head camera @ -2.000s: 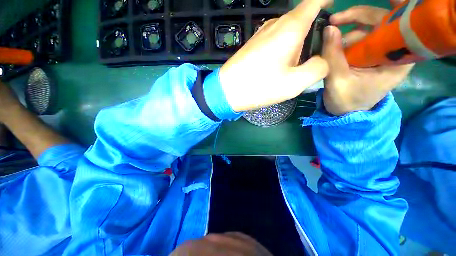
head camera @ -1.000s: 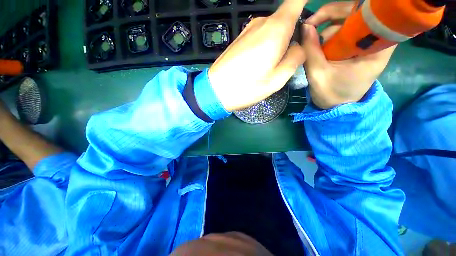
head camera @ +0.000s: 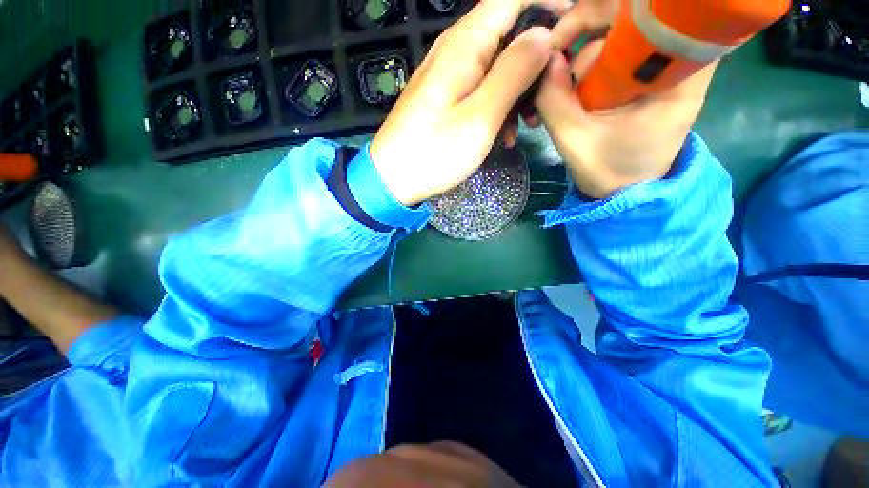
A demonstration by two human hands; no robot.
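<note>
My left hand [head camera: 448, 110], with a bright blue band at the wrist, holds a small dark device unit [head camera: 535, 21] that is mostly hidden by the fingers. My right hand [head camera: 619, 129] holds the thick orange electric screwdriver [head camera: 657, 52], its grip end toward the upper right. The fingertips of both hands meet around the unit, and the driver's tip is hidden. The round glittering screw plate [head camera: 484, 202] lies on the green bench below my hands, partly covered by my left hand.
A black parts tray [head camera: 276, 133] with units in square pockets lies at the far side, upper left. Another tray [head camera: 810, 57] shows at the upper right. At the left are a coworker's arm [head camera: 48, 295], a second disc [head camera: 54, 225] and an orange driver [head camera: 17, 168]. A blue sleeve [head camera: 810, 238] is at the right.
Both hands, the unit and the driver have moved left and slightly down in the picture. More of the screw plate shows. The trays have shifted left and down in view.
</note>
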